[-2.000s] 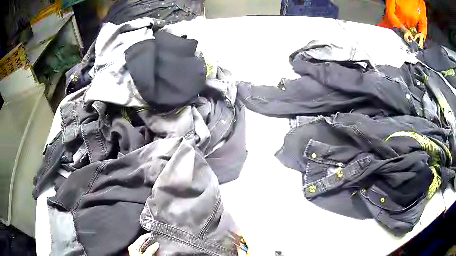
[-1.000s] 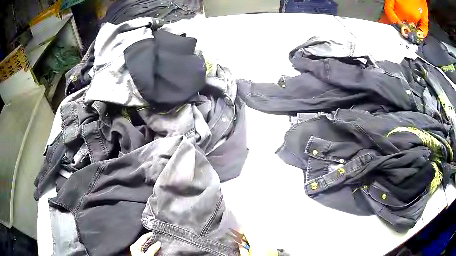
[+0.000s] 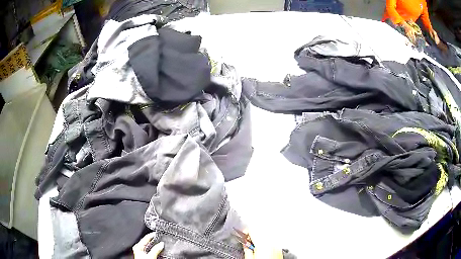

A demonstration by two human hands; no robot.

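Observation:
A grey denim garment (image 3: 189, 202) lies at the near edge of the table, with a stitched band (image 3: 194, 239) across its lower end. My left hand (image 3: 147, 247) grips the band's left end between thumb and fingers, cut off by the bottom edge. My right hand (image 3: 258, 249) is at the band's right end, washed out and partly cut off. A small dark pointed tool (image 3: 244, 238), perhaps thread snips, shows at its fingers. Whether the right fingers also hold the cloth is unclear.
A garment heap (image 3: 121, 126) is at left on the white table (image 3: 268, 202). Another heap (image 3: 374, 152) with brass-coloured buttons and yellow embroidery is at right. A person in orange (image 3: 408, 12) is at the far right. Large grey bins (image 3: 25, 152) stand at left; a blue crate (image 3: 313, 6) is beyond the table.
The hands and band have stayed nearly in place, with the right hand slightly further into view. The far person's hands have moved apart over dark cloth.

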